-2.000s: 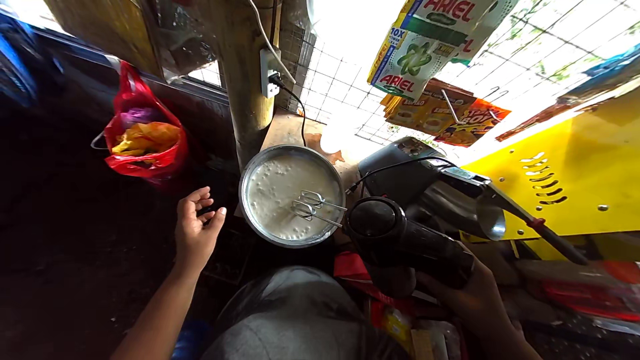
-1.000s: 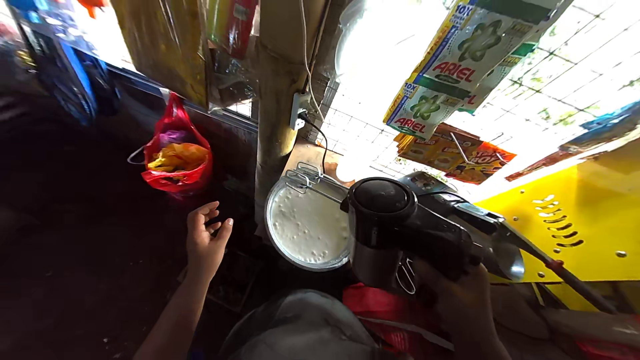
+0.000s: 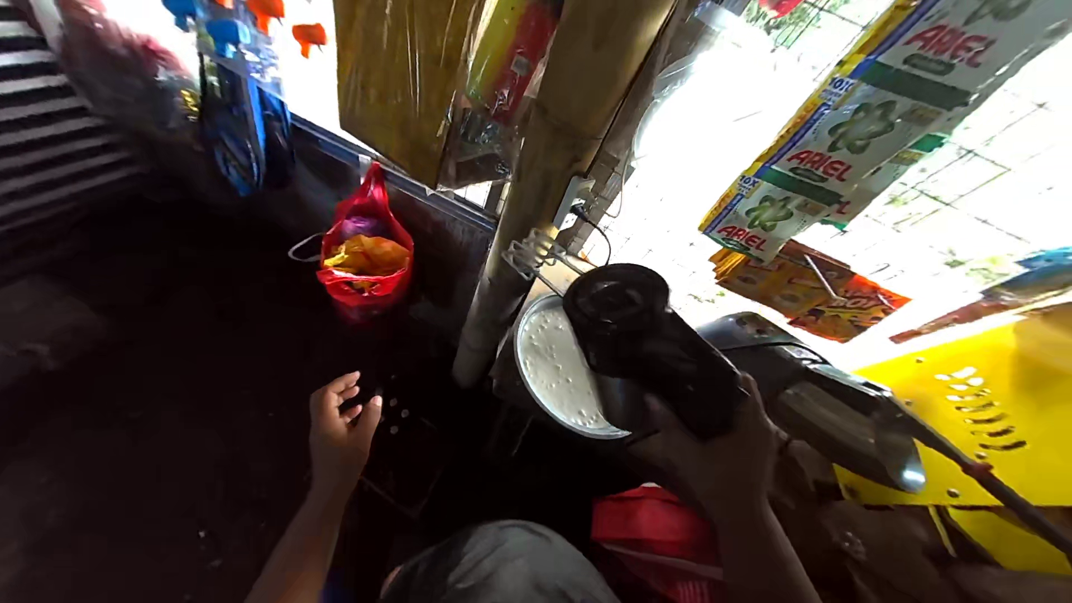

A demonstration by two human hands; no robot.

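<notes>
My right hand (image 3: 712, 452) grips a black electric hand mixer (image 3: 653, 343). Its wire beaters (image 3: 540, 254) point to the upper left, raised beyond the far rim of a round metal bowl. Pale, bubbly batter (image 3: 559, 368) lies in the bowl (image 3: 526, 378), whose right part the mixer hides. My left hand (image 3: 342, 423) is held in the air left of the bowl, fingers apart and slightly curled, with nothing in it.
A red plastic bag (image 3: 368, 280) hangs at the left. Beyond the bowl stands a thick post (image 3: 544, 159) with a plugged-in power outlet (image 3: 572, 201). Detergent sachets (image 3: 804, 151) hang at the upper right. A metal appliance (image 3: 837, 410) and a yellow perforated panel (image 3: 1005, 402) are at the right.
The mixer's beaters were over the batter two seconds ago and are now up past the bowl's far rim. My left hand stays empty. The view has swung left.
</notes>
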